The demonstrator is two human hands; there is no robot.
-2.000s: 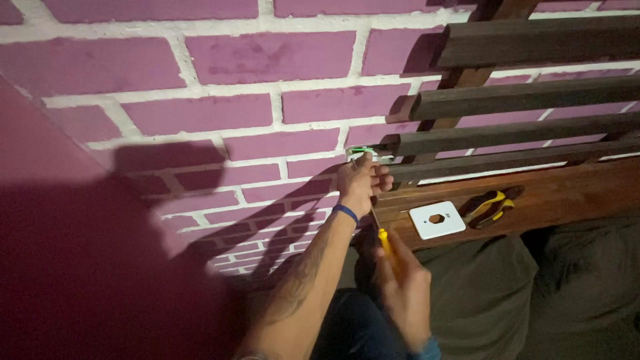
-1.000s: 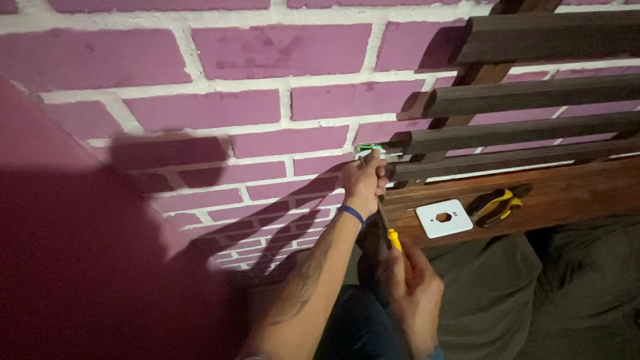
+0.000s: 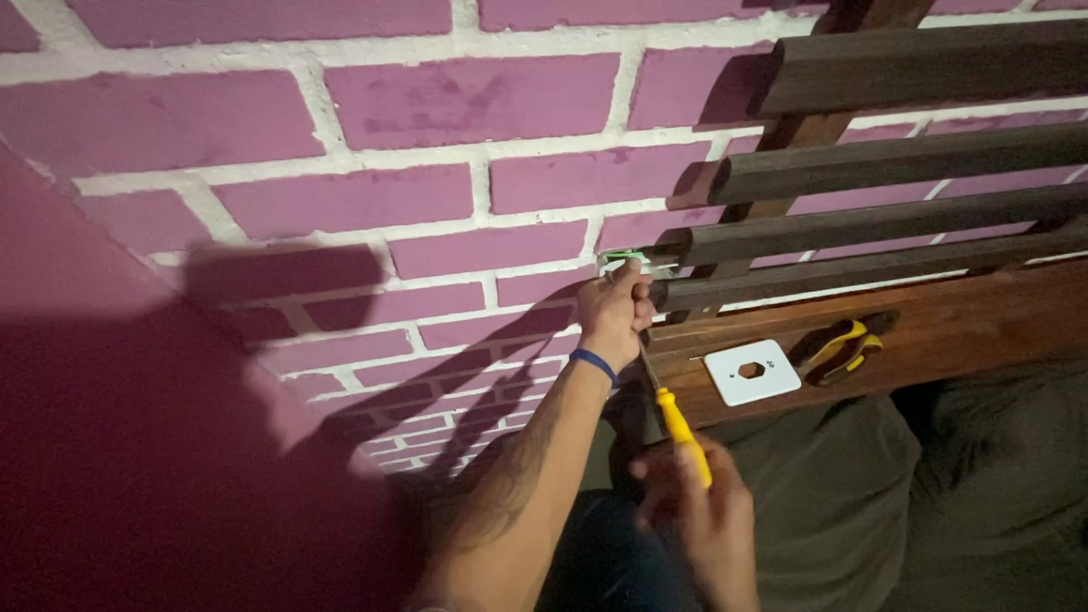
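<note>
My left hand [image 3: 614, 310], with a blue band at its wrist, is at an opening in the painted brick wall, where a green wire [image 3: 625, 254] shows. Its fingers are bent at the opening's lower edge; what they grip is hidden. My right hand [image 3: 701, 501] holds the yellow handle of a screwdriver [image 3: 680, 433], whose shaft runs up to below my left hand. The screwdriver's tip cannot be seen. A white outlet cover plate [image 3: 738, 391] with a central hole lies on the wooden ledge. Beside it rest pliers [image 3: 841, 351] with yellow and black handles.
Dark wooden slats [image 3: 901, 161] stand off the wall at the right, their ends close to the opening. Below them runs a brown wooden ledge [image 3: 977, 314]. Dark fabric [image 3: 816, 501] bulges up beneath the ledge. A plain wall [image 3: 127, 442] meets the brick one at the left.
My right hand has shifted on the screwdriver, and more of the yellow handle shows than two seconds ago. My left hand stays at the wall opening.
</note>
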